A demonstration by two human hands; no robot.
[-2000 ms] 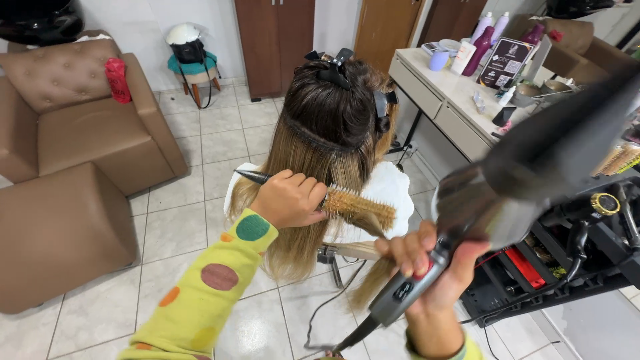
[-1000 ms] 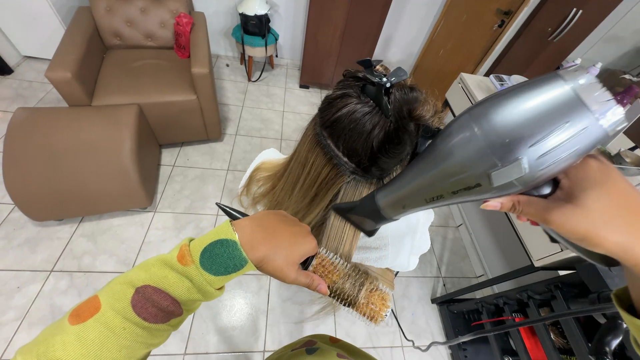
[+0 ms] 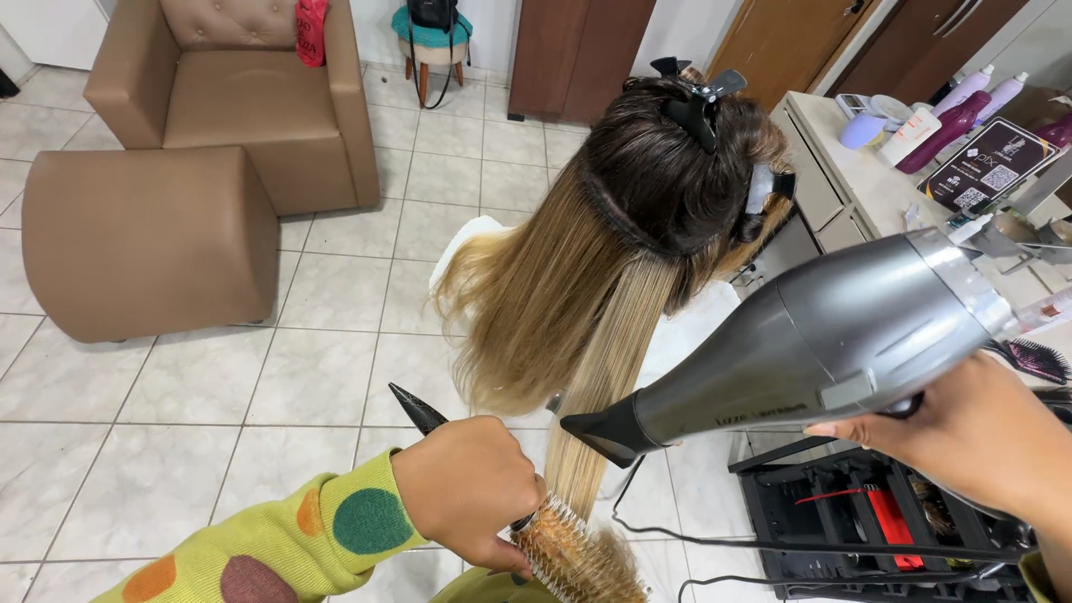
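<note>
My left hand (image 3: 469, 494) grips the black handle of a round bristle brush (image 3: 578, 548) low in the view. A straight strand of blond hair (image 3: 615, 360) runs taut from a seated person's head down to the bristles, where its ends lie. My right hand (image 3: 946, 435) holds a grey hair dryer (image 3: 837, 335) by its handle. The dryer's black flat nozzle (image 3: 615, 427) points left at the strand, just above the brush. Dark hair on top of the head is held by a black claw clip (image 3: 699, 109), and another clip (image 3: 762, 191) sits at the right side.
A brown armchair (image 3: 251, 100) and ottoman (image 3: 151, 243) stand at the left. Bottles and a sign stand on a white counter (image 3: 900, 201) at the right. Below it is a black trolley (image 3: 770, 494), with the dryer's cord (image 3: 712, 540) passing before it. A stool (image 3: 431, 50) stands behind.
Two seconds ago the brush lay across the hair higher up; it is now near the strand's lower end. The dryer has swung round so its nozzle points left at the strand.
</note>
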